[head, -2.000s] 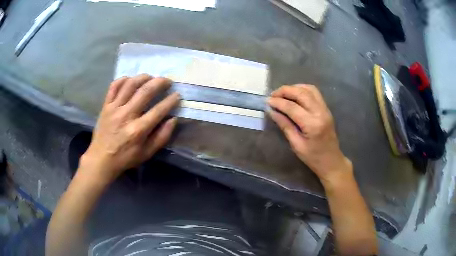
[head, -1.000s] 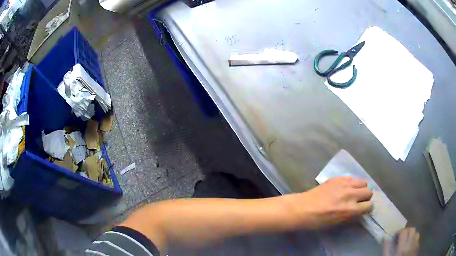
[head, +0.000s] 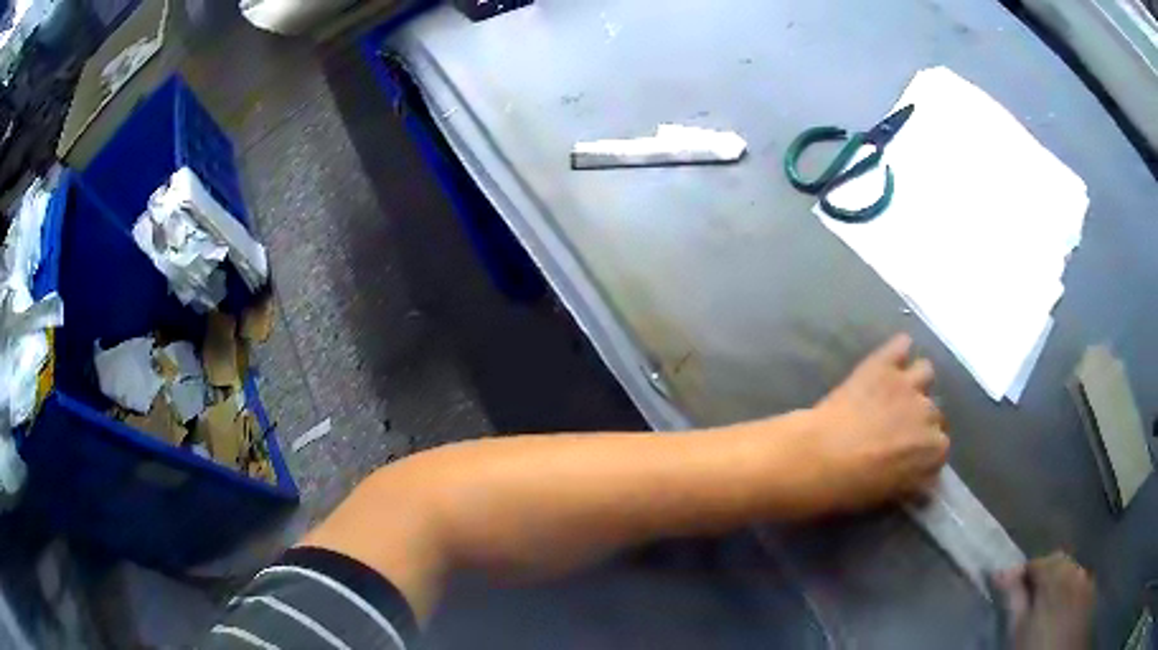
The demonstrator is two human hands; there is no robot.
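Observation:
The pale fabric piece [head: 968, 523] lies as a narrow strip on the grey cloth-covered table, between my two hands at the lower right. My left hand [head: 889, 425] is curled over its upper left end, which the fingers hide. My right hand [head: 1049, 602] is at its lower right end, blurred and near the bottom edge of the picture, with the fingertips closed on the strip. Whether a template or a card lies inside the strip cannot be seen.
Green-handled scissors [head: 843, 173] lie partly on the white sheets [head: 984, 235]. A folded white strip [head: 658, 149] lies near the left table edge [head: 559, 273]. Beige pieces [head: 1112, 425] lie at the far right. Blue crates [head: 159, 451] with scraps stand on the floor.
The fabric, wide and open a second ago, now shows as a narrow strip. My left hand has moved up along it. Earlier, the view turned left from the iron.

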